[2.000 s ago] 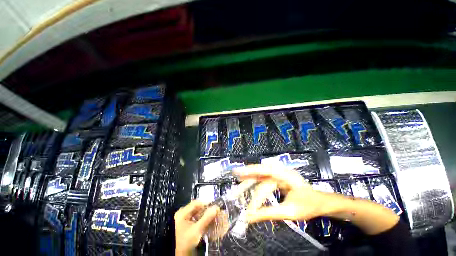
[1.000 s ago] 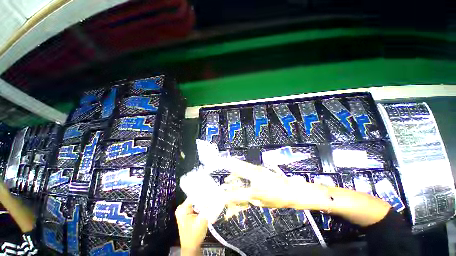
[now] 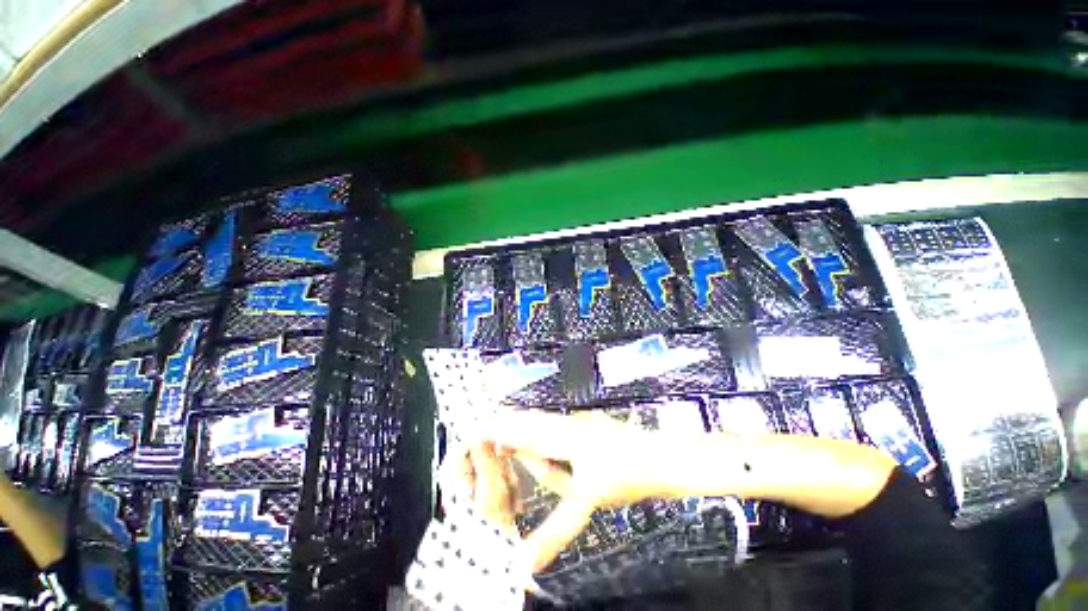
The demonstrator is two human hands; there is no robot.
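A white sheet with rows of small dark marks stands up over the left part of the black working tray. My right hand is on this sheet, its fingers bent against it around the middle. My left hand is not clearly seen; the sheet covers the place where it was. A clear sheet with a pale edge lies across the tray's lower part. Blue-marked flat parts lie in the tray's pockets.
A tall stack of black trays with blue parts stands at the left. A white-grey printed sheet lies right of the tray. Another person's forearm shows at the left edge. A green surface lies behind.
Two seconds ago both hands held a small clear piece over the tray. The white marked sheet has come up in front of my left hand, and my right hand has moved onto it.
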